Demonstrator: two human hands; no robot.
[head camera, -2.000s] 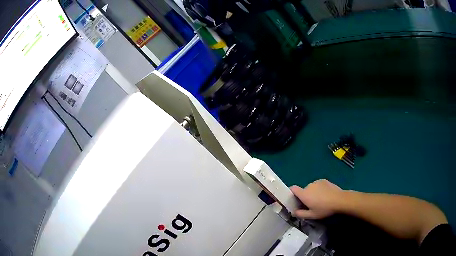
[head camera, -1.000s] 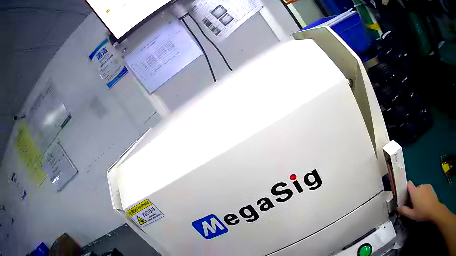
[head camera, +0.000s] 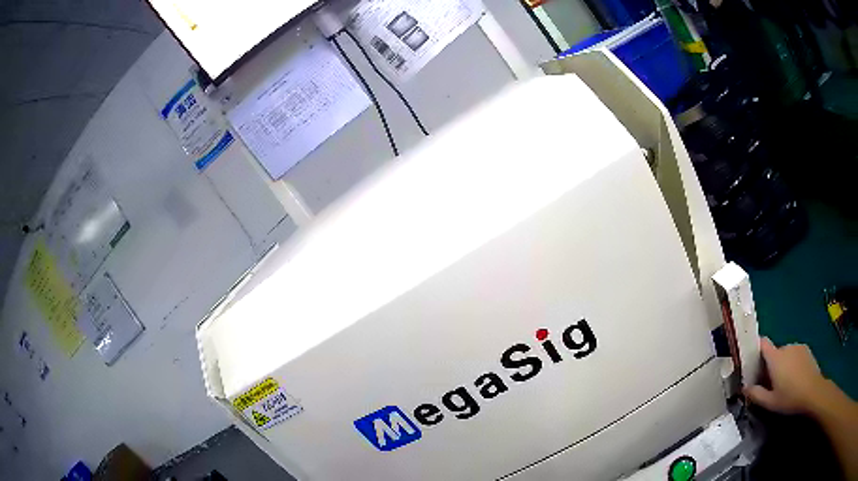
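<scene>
The large cream-white MegaSig test box (head camera: 452, 272) fills the middle of the view, its lid down. A green button (head camera: 682, 469) shows on its front ledge at the bottom. A short upright white sensor bar (head camera: 741, 315) stands at the box's right front corner. My right hand (head camera: 791, 378) is at the right edge of the view, with thumb and fingers against the outer side of this bar; its fingertips are partly hidden. My left hand is out of the picture.
A dense black pile of headphones (head camera: 748, 178) stands right of the box on the green belt (head camera: 809, 282), a blue bin (head camera: 644, 61) behind. A small yellow cable bundle (head camera: 835, 308) lies at the right edge. Papers (head camera: 299, 111) and a bright screen (head camera: 230, 28) are on the wall.
The view has swung left since the oldest frame, bringing the whole logo and the left wall into view. My right hand stays at the sensor bar.
</scene>
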